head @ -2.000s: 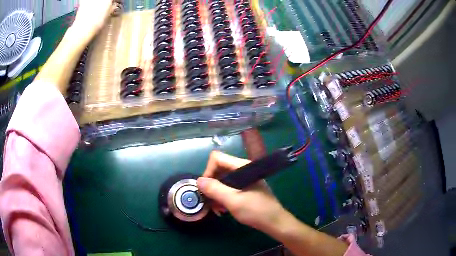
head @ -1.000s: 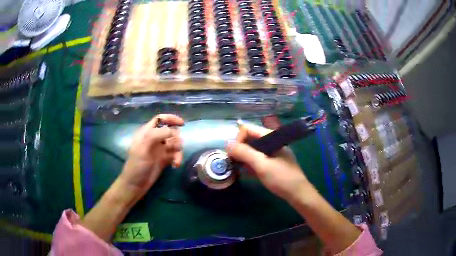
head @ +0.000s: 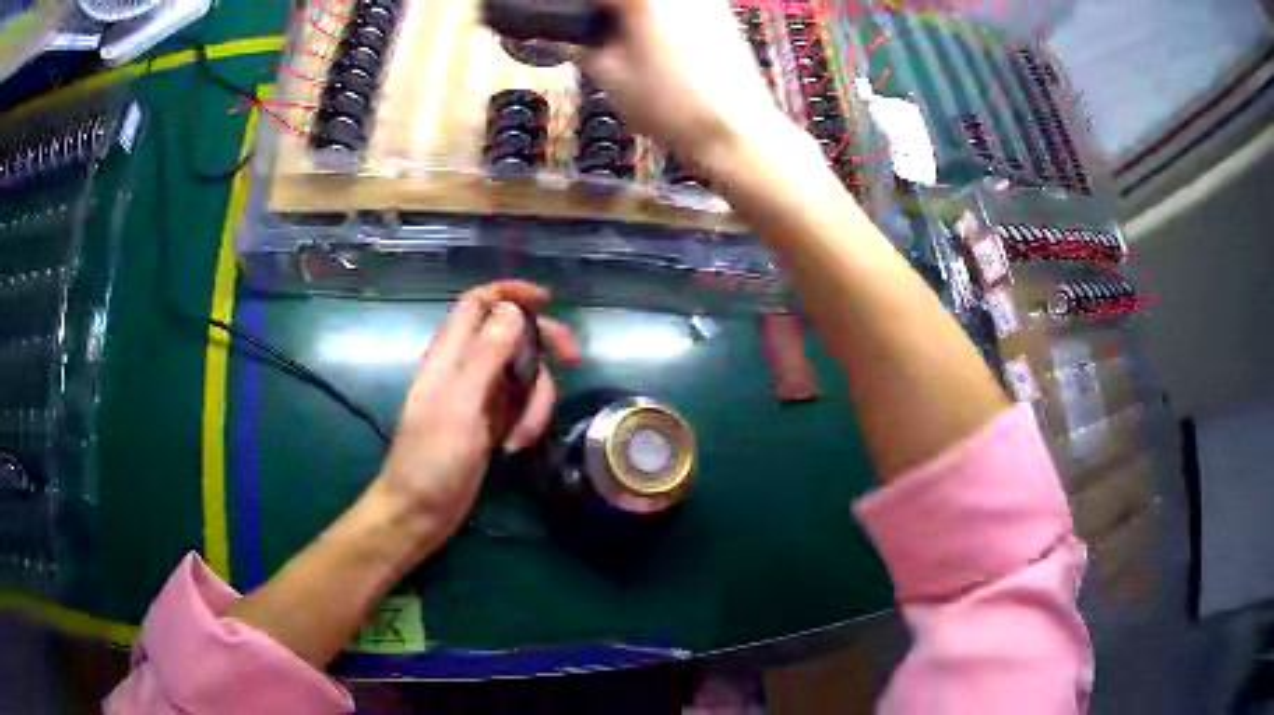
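My left hand (head: 468,384) is left of the fixture, above the mat, its fingers pinching a small dark thing (head: 524,349) that looks like a speaker driver. My right hand (head: 668,84) is over the blister tray (head: 419,196) at the top and holds the black test probe (head: 548,18). A round, dark-rimmed thing, blurred, shows just below the probe; I cannot tell if it is held. The round fixture (head: 643,450) stands on the mat with its brass ring and pale centre showing, no driver on it. My right forearm hides part of the tray's driver rows.
A side tray stack (head: 1027,328) with a few drivers is at the right. Another clear tray (head: 49,307) is at the left. A reddish-brown block (head: 789,356) and a thin black cord (head: 301,367) lie on the green mat. A yellow-green label (head: 391,626) is near the front edge.
My right hand has moved from the fixture up over the tray with the probe. The blue-centred driver is gone from the fixture. My left hand came down from the tray and stays beside the fixture.
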